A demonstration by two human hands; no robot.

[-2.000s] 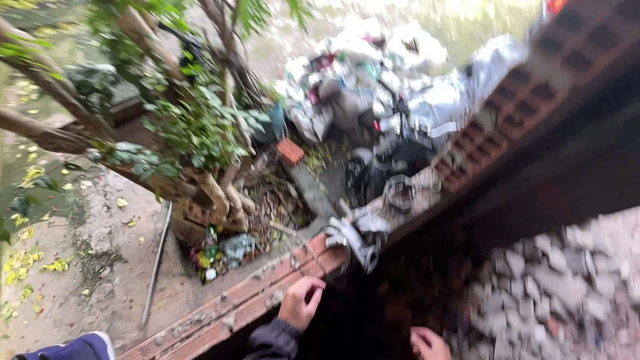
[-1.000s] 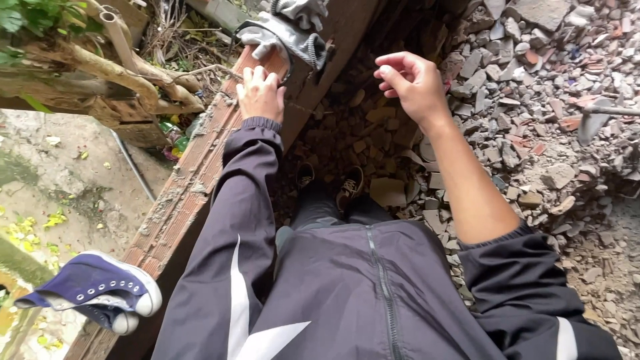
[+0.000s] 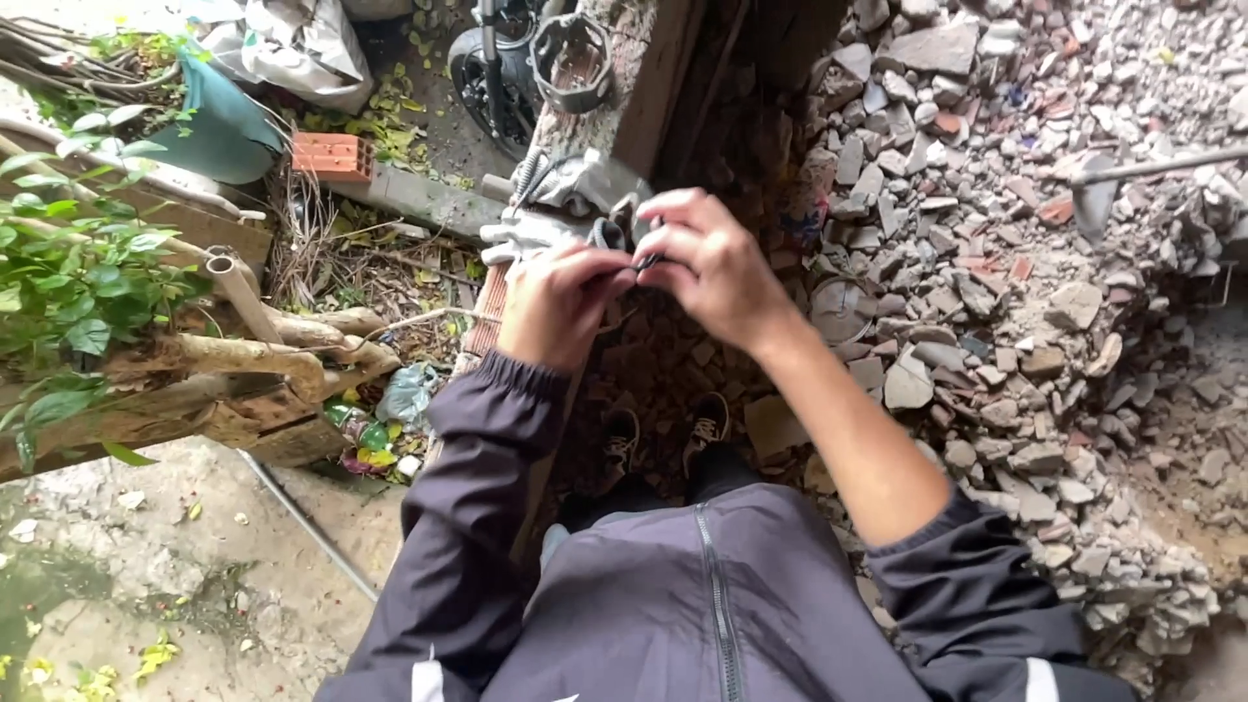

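My left hand (image 3: pixel 565 297) and my right hand (image 3: pixel 717 268) meet in front of me above the brick wall's edge. Their fingertips pinch a small dark object (image 3: pixel 646 261), too small and blurred to name. Just beyond them, a pair of grey work gloves (image 3: pixel 536 234) lies on top of the wall. The fingers of my right hand partly overlap the gloves' near side in the picture. Farther along the wall top sits a grey ring-shaped part (image 3: pixel 572 63).
Broken rubble (image 3: pixel 936 234) covers the ground at right, where a long-handled metal tool (image 3: pixel 1097 195) lies. Left of the wall are tree branches (image 3: pixel 234 361), a hollow red brick (image 3: pixel 331 156), a green container (image 3: pixel 216 122) and a motorcycle wheel (image 3: pixel 494 93).
My hands were apart one second ago, the left on the wall by the gloves. Now they are together, with a small dark object between their fingertips. The view has shifted.
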